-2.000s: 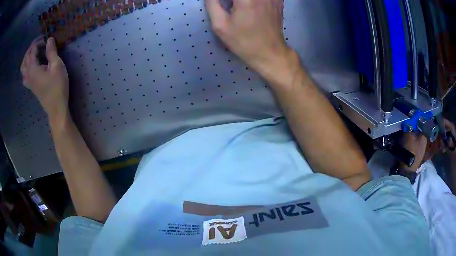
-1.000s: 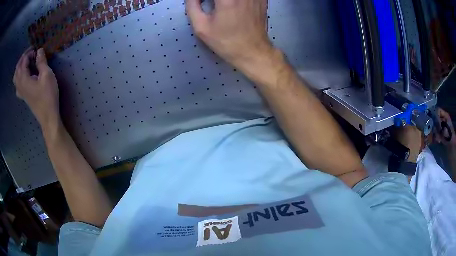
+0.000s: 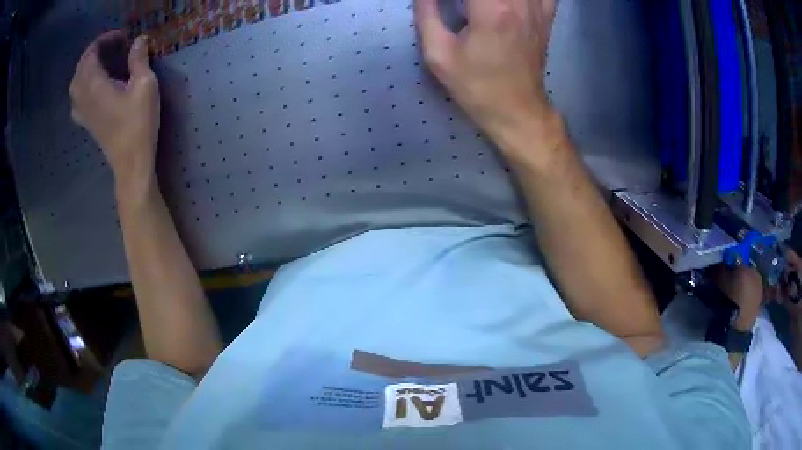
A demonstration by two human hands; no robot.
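Note:
Orange-brown patterned circuit strips (image 3: 220,26) lie across the top of the view on a silver perforated bed (image 3: 290,141). The top edge of the picture cuts them off. My left hand (image 3: 119,97) is at their left end, with thumb and fingers curled around the near corner and a gap inside the curl. My right hand (image 3: 497,66) is over the bed at the top centre, right of the visible part of the strips. Its fingertips are cut off by the picture's top edge, so its hold is hidden.
A blue roller (image 3: 728,97) and dark and shiny bars stand at the right, above a silver end bracket (image 3: 673,233) with blue fittings (image 3: 749,250). Another person's forearm with a dark wristband and white sleeve (image 3: 769,378) is at the lower right.
The view has shifted, so bed, rollers and hands sit further right. Both hands keep about the same places over the bed. The other person's arm has moved slightly beside the bracket.

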